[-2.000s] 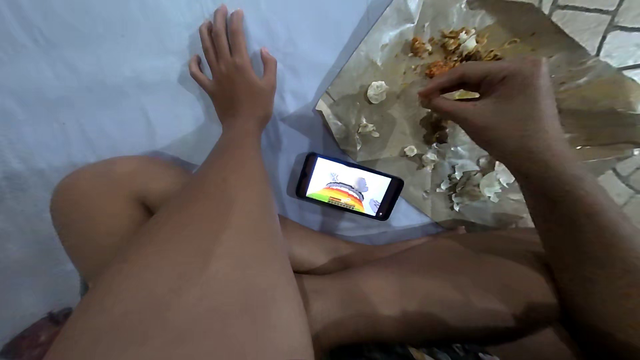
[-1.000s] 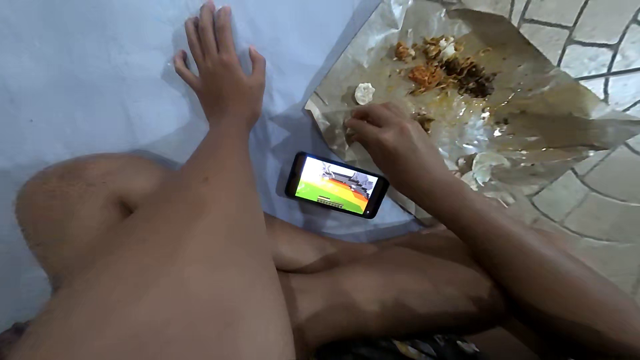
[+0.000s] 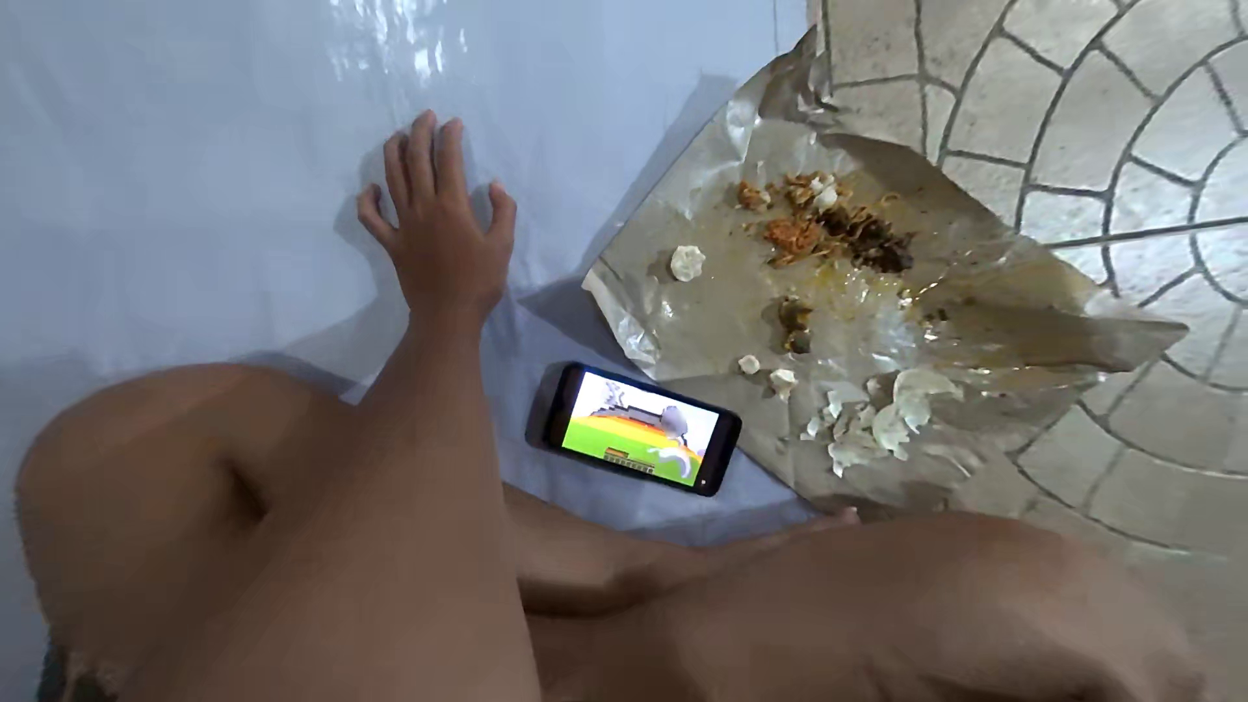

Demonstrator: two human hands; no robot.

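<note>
My left hand (image 3: pixel 444 234) rests with fingers spread on the pale blue sheet (image 3: pixel 195 195), holding nothing. My right hand is out of the frame. A smartphone (image 3: pixel 643 427) lies face up to the lower right of my left hand, its screen lit with a colourful picture. Right of it, brown food wrapping paper (image 3: pixel 682 322) is spread open. Orange and dark brown food scraps (image 3: pixel 795 237) lie on the paper, with a smaller brown piece (image 3: pixel 796 325) below them. A round whitish piece (image 3: pixel 687 262) sits at the paper's left, and pale, thin broken pieces (image 3: pixel 907 409) lie near its lower edge.
My bent, crossed legs (image 3: pixel 877 604) span the bottom of the view, close below the phone and the paper. Patterned floor tiles (image 3: pixel 1053 146) border the sheet on the right, and the paper overlaps both. Oily wet patches shine on the paper.
My right hand was over the food a moment ago, then moved left and down to the paper's edge near the phone; now it has left the view. My left hand stays spread on the sheet.
</note>
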